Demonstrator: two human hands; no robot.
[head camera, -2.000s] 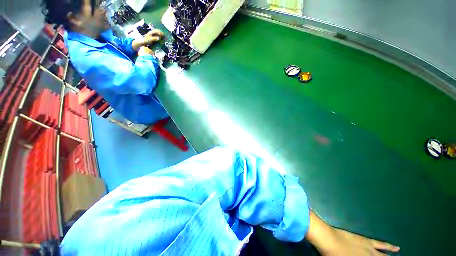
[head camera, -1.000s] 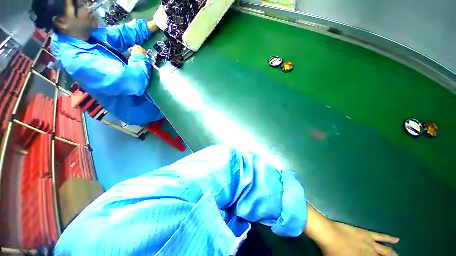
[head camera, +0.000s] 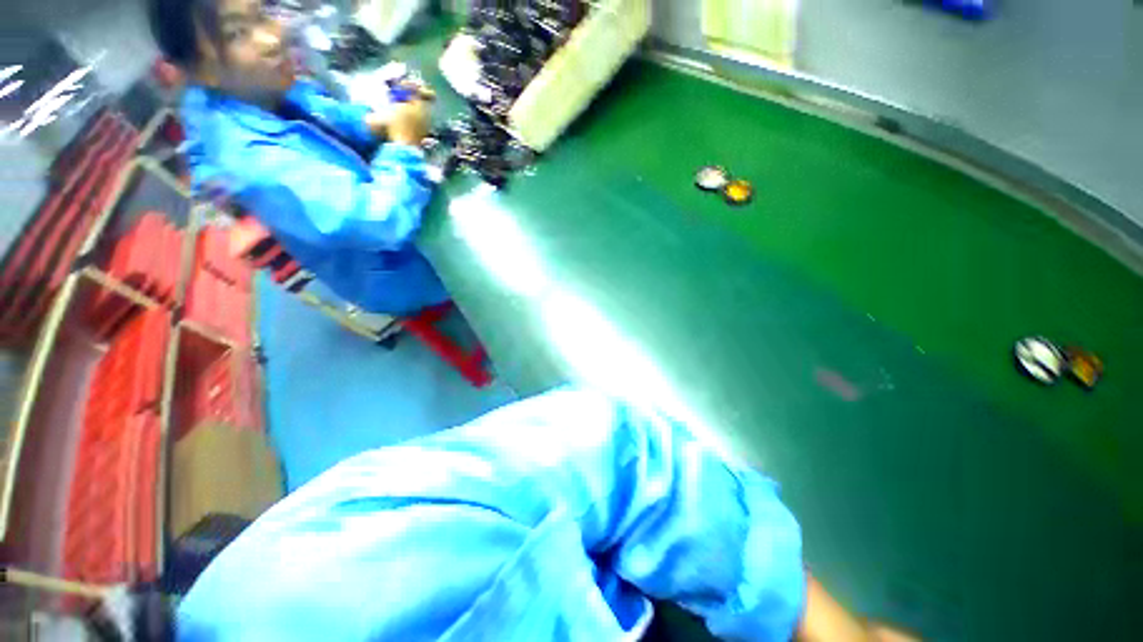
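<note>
A silver-white disc lies on the green surface at the right, with a small gold part beside it. Farther back lies a second pair, a whitish disc and a gold part. My left hand is cut off by the bottom edge. Only the wrist and a blurred bit of the hand show below the blue sleeve, and the fingers are hidden. No hand touches the discs. My right hand is not in view.
A neighbouring person in a blue smock sits at the upper left, hands near a pale bin of black parts. Shelves with red stacks and a brown box stand at the left. A wall rail runs behind the green surface.
The view has shifted, and my left hand has gone mostly below the bottom edge. Both disc pairs have moved towards the pale bin. The neighbour's head and hands have moved.
</note>
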